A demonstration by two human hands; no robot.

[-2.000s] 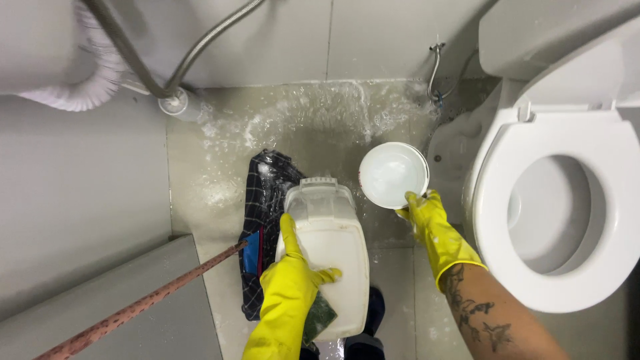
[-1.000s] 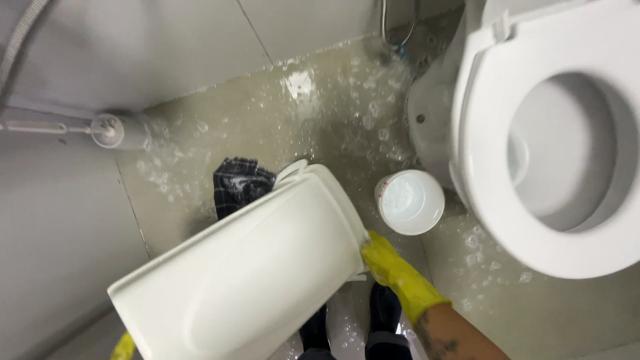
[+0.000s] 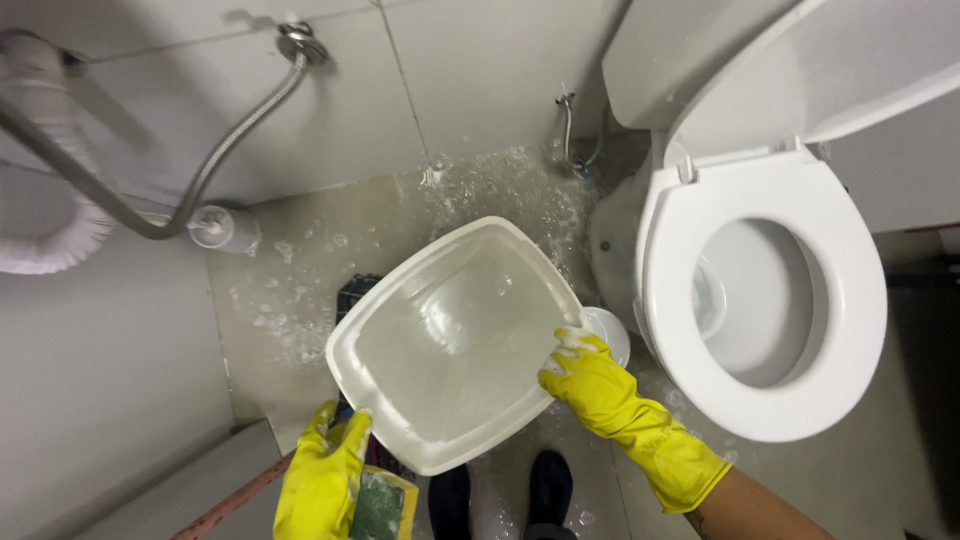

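Observation:
A white plastic bin [image 3: 457, 337] is tilted so that I look into its pale, wet inside. My right hand [image 3: 589, 375], in a soapy yellow rubber glove, grips its right rim. My left hand [image 3: 326, 472], gloved alike, is at the lower left rim, and a green and yellow scouring sponge [image 3: 379, 506] is against its palm side. Behind the bin's right edge a white tub [image 3: 611, 334] is partly hidden on the floor. A dark checked cloth [image 3: 356, 292] shows behind the bin's left edge.
To the right stands a toilet [image 3: 855, 300] with its lid up. A toilet brush holder [image 3: 225, 229] is at the left wall, under a braided hose [image 3: 247, 127]. Suds wet the floor [image 3: 292, 255]. A rusty pole [image 3: 240, 495] slants at lower left.
The tub, in my right hand two seconds ago, is now on the floor. My right hand has gone to the bin, which has been lifted and turned so its opening faces me.

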